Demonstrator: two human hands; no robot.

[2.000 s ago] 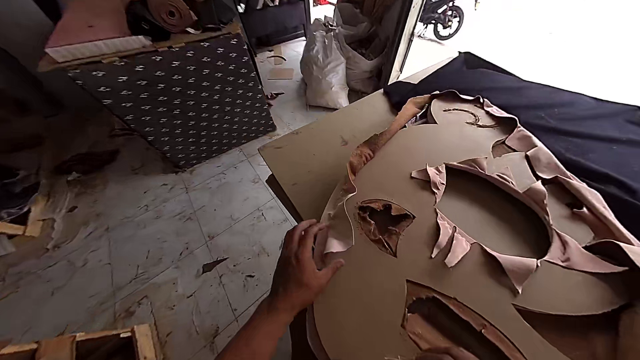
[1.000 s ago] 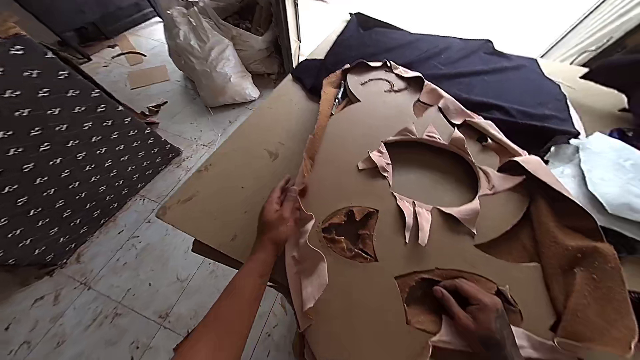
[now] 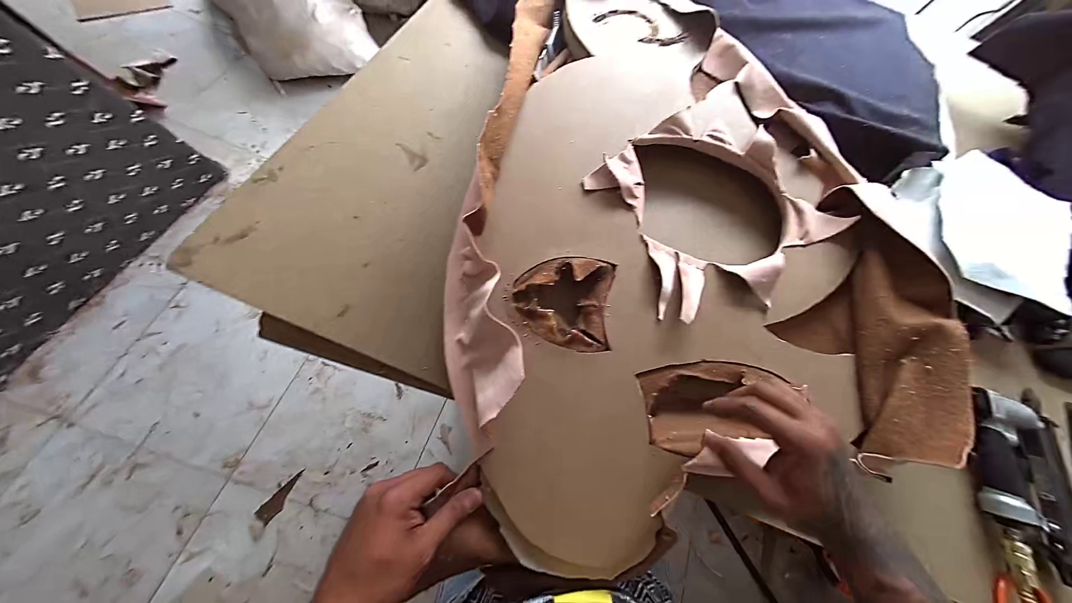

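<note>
A large board panel (image 3: 569, 402) with cut-out openings lies face up, its edges partly wrapped in pink-faced leather (image 3: 486, 343) with a brown suede back. Pink leather flaps fold out around the big oval opening (image 3: 712, 205). Brown leather lines a smaller curved opening (image 3: 565, 303). At the panel's lower left edge, my left hand (image 3: 419, 523) pinches the leather margin between thumb and fingers. My right hand (image 3: 787, 452) is at the lower opening, fingers over its leather-lined rim and thumb by a pink flap (image 3: 737, 452); whether it grips the flap is unclear.
Under the panel is a larger brown board (image 3: 352, 209) on the work surface. Dark blue cloth (image 3: 837, 75) lies behind. Hand tools (image 3: 1005, 469) are at the right edge. A white sack (image 3: 297, 38) and a dark patterned block (image 3: 84, 167) stand on the littered tiled floor (image 3: 209, 435).
My left hand has moved down along the panel's left edge and now pinches the leather there. My right hand has come fully into view at the lower opening. The view has shifted closer to the panel.
</note>
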